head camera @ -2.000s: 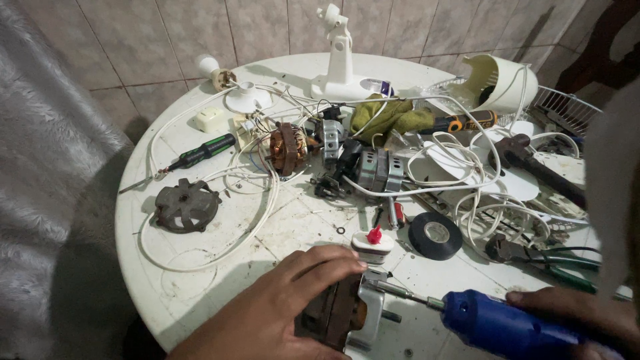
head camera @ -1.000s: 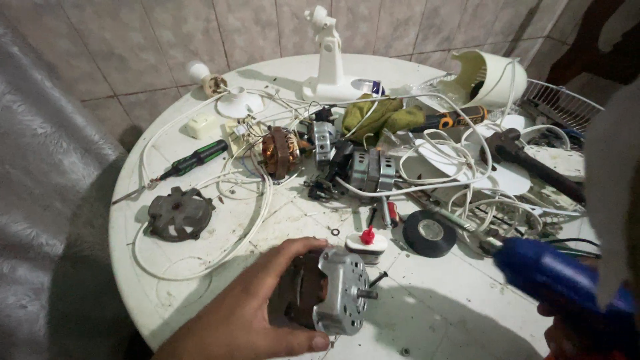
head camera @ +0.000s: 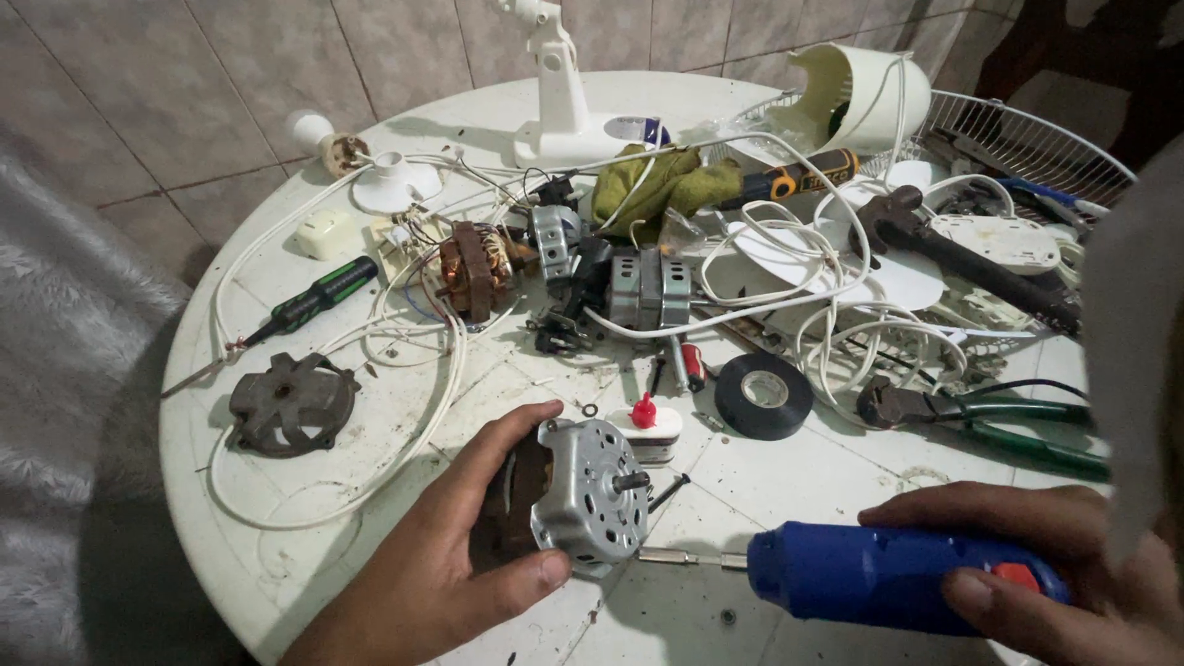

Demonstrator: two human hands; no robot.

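Note:
My left hand grips an electric fan motor near the front of the table, its metal end cover and shaft facing right. In my right hand is a blue cordless screwdriver, with my thumb beside its red button. The driver's bit reaches the lower right edge of the end cover; whether it sits on a screw I cannot tell. A long dark screw is just right of the motor. Behind it stands a small white bottle with a red cap.
Black electrical tape, green-handled pliers and a hammer lie to the right. Another motor, a copper-wound stator and white cords fill the middle. A screwdriver and dark motor cover are at left.
Two seconds ago the driver bit was at the motor's upper right; one second ago it was away to the right. Now it is at the lower edge, and the motor's shaft side is turned into view.

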